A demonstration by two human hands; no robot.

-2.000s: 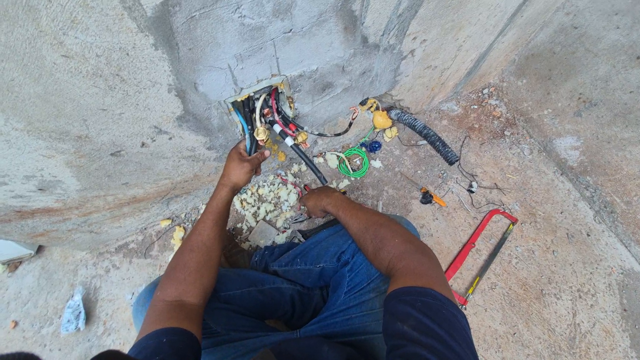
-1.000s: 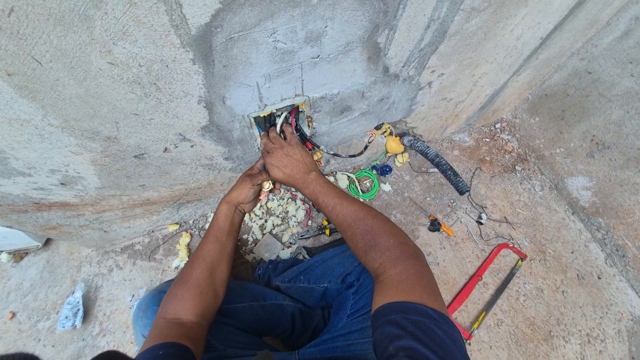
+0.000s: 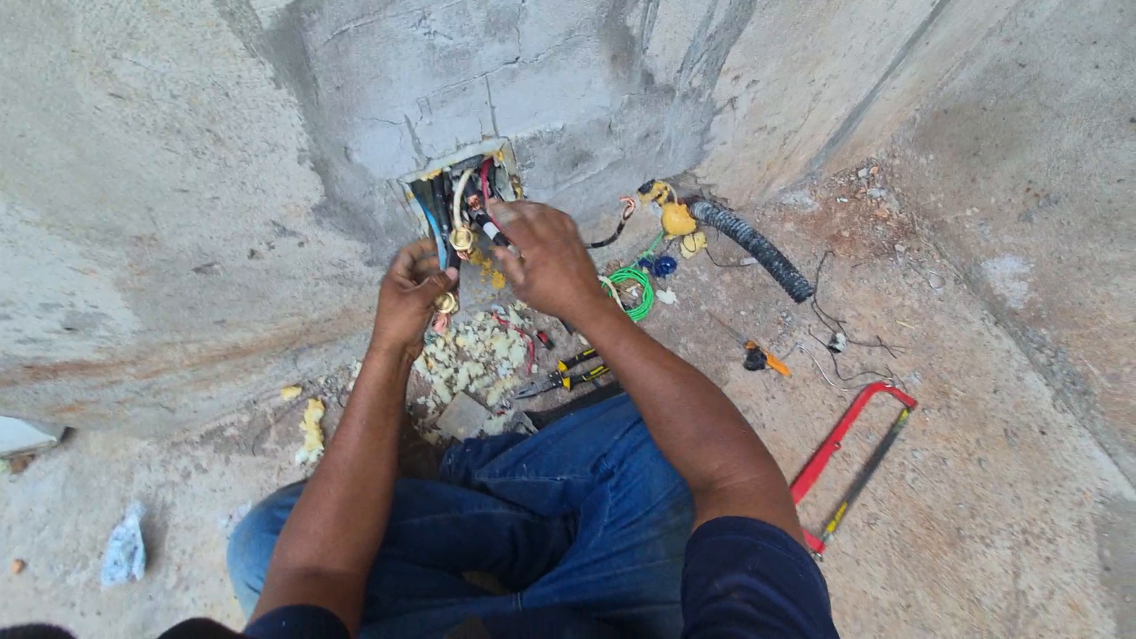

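An electrical box opening (image 3: 417, 182) set in the concrete wall holds several thick cables. My left hand (image 3: 408, 297) grips black cable just below the box, beside a blue cable (image 3: 433, 226). A brass connector (image 3: 446, 303) with bare copper strands under it hangs at my left fingertips. Between the hands, a second brass connector (image 3: 461, 238) sits on the end of a white cable (image 3: 460, 197). My right hand (image 3: 546, 257) has its fingers on a black cable with a white band (image 3: 486, 228); its far fingers are partly hidden. A red cable (image 3: 485, 177) stands behind.
Pliers (image 3: 568, 373) lie on the floor beside crumbled foam (image 3: 470, 355). To the right are coiled green wire (image 3: 628, 293), corrugated conduit (image 3: 754, 248), an orange-handled screwdriver (image 3: 765, 357) and a red hacksaw (image 3: 834, 444). A crumpled plastic piece (image 3: 124, 546) lies at lower left.
My right hand was low by the pliers two seconds ago, then reached into the box opening; now it is a little back from it at the banded black cable. The pliers now lie free on the floor.
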